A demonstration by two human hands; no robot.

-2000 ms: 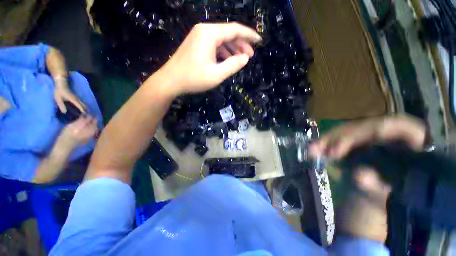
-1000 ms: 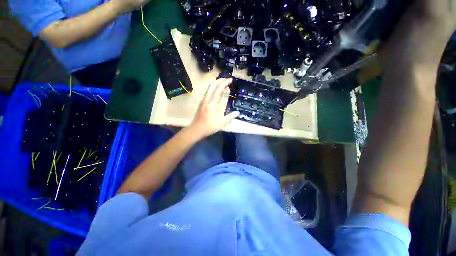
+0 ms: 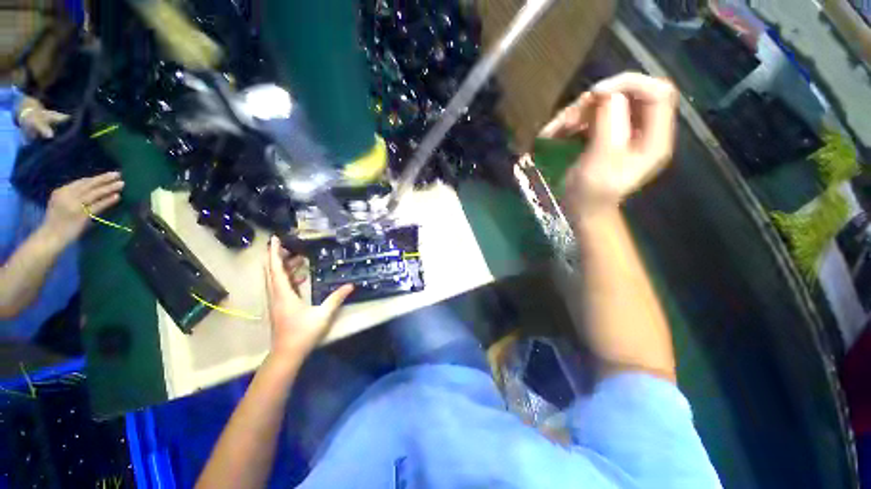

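An open black socket housing [image 3: 368,265] with shiny metal rows inside lies near the board's front edge. My left hand [image 3: 301,304] grips its left end, fingers at the upper left corner and thumb on the lower edge. A screwdriver [image 3: 320,86], large and blurred with a dark green body and yellow collar, hangs above; its silvery nose is over the housing's back edge. Whether it touches is unclear. My right hand [image 3: 623,143] is raised at the right, off the screwdriver, with fingers loosely curled and nothing visible in it.
A second black housing [image 3: 174,267] with yellow-green wires lies at the board's left. Black parts [image 3: 229,205] are heaped behind. A silvery rod [image 3: 468,91] slants beside the driver. Brown cardboard [image 3: 540,67] stands at back right. A coworker's hand [image 3: 81,202] is at left, above a blue crate [image 3: 143,449].
My right hand has let go of the screwdriver and shows empty at the right. The driver now hangs over the housing. My left hand stays on the housing. The camera view has shifted.
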